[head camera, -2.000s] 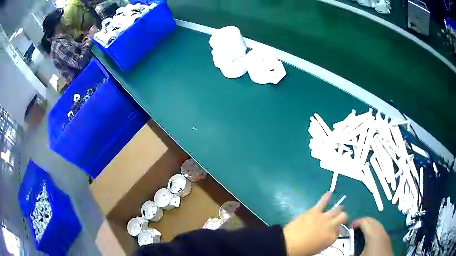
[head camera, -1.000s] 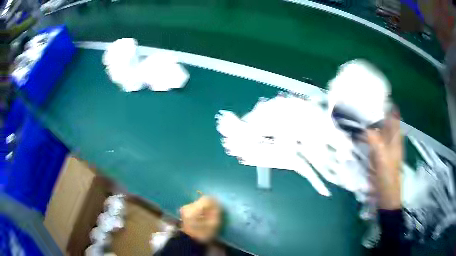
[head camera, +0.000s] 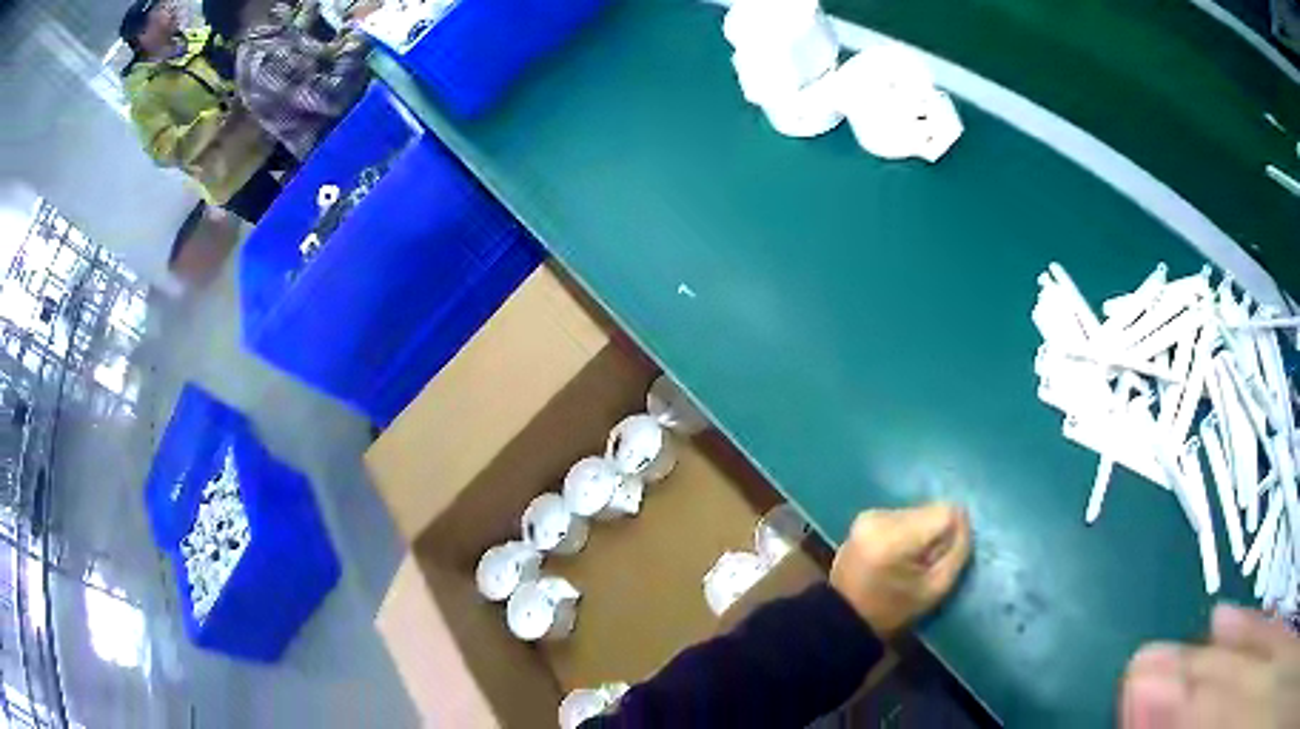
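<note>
My left hand (head camera: 901, 563) is closed in a loose fist at the bench's near edge, with nothing visible in it. My right hand (head camera: 1212, 684) is blurred and partly cut off at the lower right, fingers loosely spread, with nothing seen in it. A pile of flat white sticks (head camera: 1141, 363) lies on the green bench (head camera: 813, 328) beyond my right hand. One stick points out of the pile towards me. White housings (head camera: 898, 103) stand grouped at the far side of the bench.
An open carton (head camera: 642, 570) below left holds white housings (head camera: 593, 487). Blue bins (head camera: 385, 271) stand beyond it, one (head camera: 292, 556) on the floor. People (head camera: 292, 71) are at upper left. A green belt (head camera: 1112, 71) with a pale rail runs behind the bench.
The view has swung left again. The white housing, held up in my right hand a second ago, is no longer in it. That hand has come down to the lower right. My left hand stays fisted.
</note>
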